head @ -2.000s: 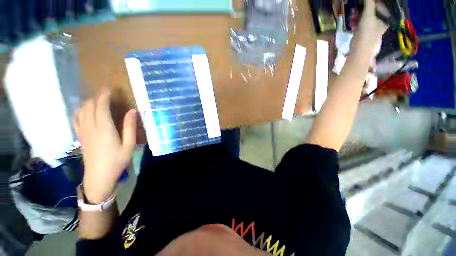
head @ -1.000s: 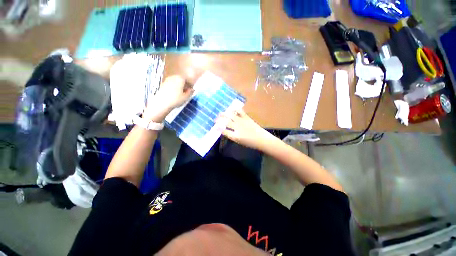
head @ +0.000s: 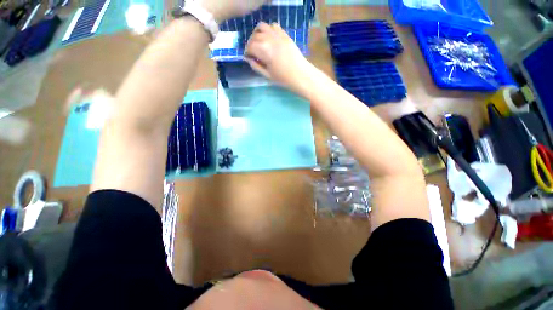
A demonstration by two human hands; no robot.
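Observation:
A blue solar panel (head: pixel 234 53) with a white strip lies at the far side, on or against a stack of dark blue gridded panels. My right hand (head: pixel 274 53) is curled over its near edge, fingertips at the edge. My left hand (head: pixel 233 7) is at the far edge of the panel, cut off by the picture's top; its fingers are mostly hidden. A pale teal board (head: pixel 270 130) lies nearer me, with small dark bits on it. Dark cell strings (head: pixel 193 136) lie left of it, partly behind my left arm.
Blue cell stacks (head: pixel 370 82) and a blue tray (head: pixel 464 60) of silver ribbon lie far right. Loose ribbon pieces (head: pixel 342 187), a soldering iron (head: pixel 464 163) with its cable, white tissue (head: pixel 482 191) and a red can (head: pixel 536 227) lie at right. A tape roll (head: pixel 30 189) is at left.
Both hands have moved from near my body to the far side of the table, and the panel has gone with them. The view has shifted farther across the table.

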